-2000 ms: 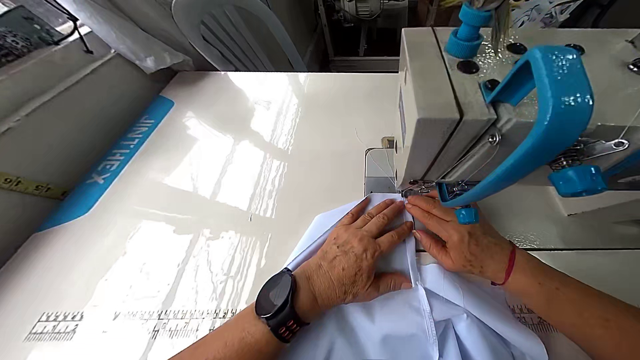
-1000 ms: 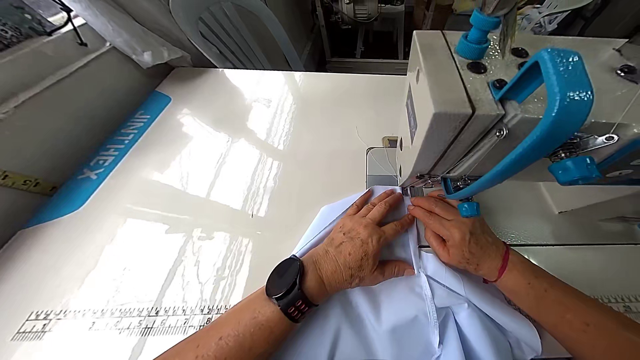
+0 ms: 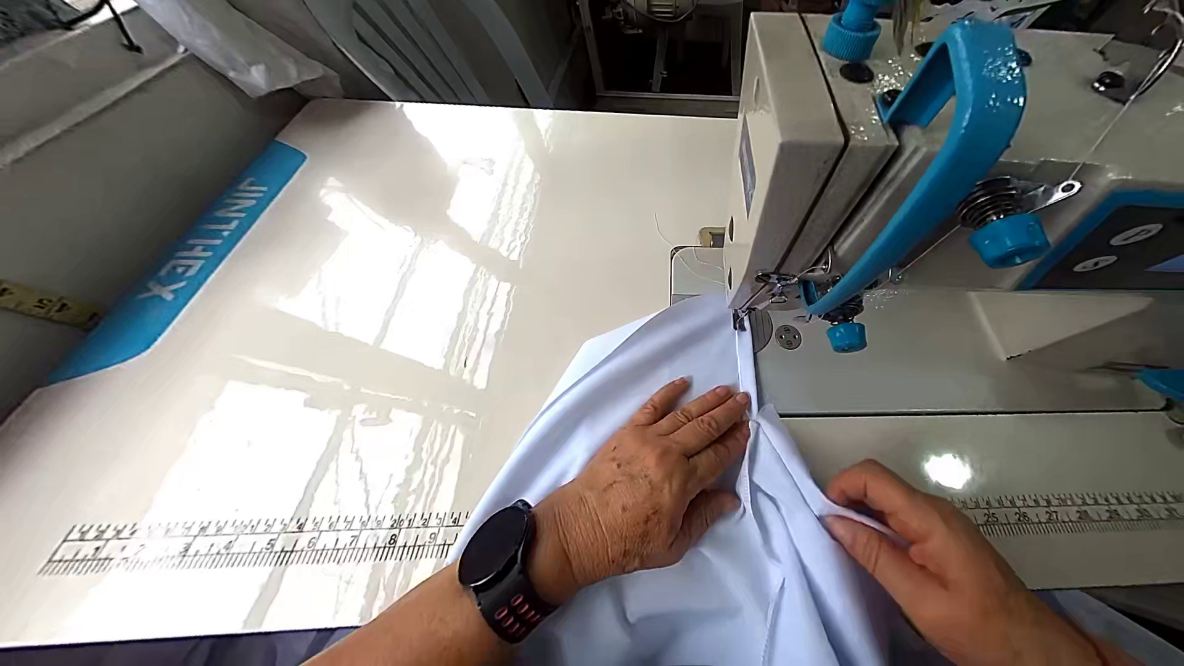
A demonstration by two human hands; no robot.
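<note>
A light blue cloth (image 3: 684,342) lies under the presser foot (image 3: 739,320) of a white sewing machine (image 3: 805,139), with a folded, stitched edge running toward me. My left hand (image 3: 647,481), with a black watch (image 3: 497,564) on the wrist, rests flat on the cloth, fingers slightly spread beside the fold. To the right and nearer me, my right hand (image 3: 934,564) pinches the cloth's edge between thumb and fingers. The needle tip is too small to make out.
The white table (image 3: 592,203) has printed rulers along its near side. A blue guard (image 3: 971,120) and blue tension knobs (image 3: 1008,240) stick out from the machine. Loose thread (image 3: 689,254) lies left of the head. A grey chair (image 3: 435,55) stands behind the table.
My right hand has moved away from the presser foot, toward me and to the right, and now pinches the cloth's edge. My left hand is also farther from the foot.
</note>
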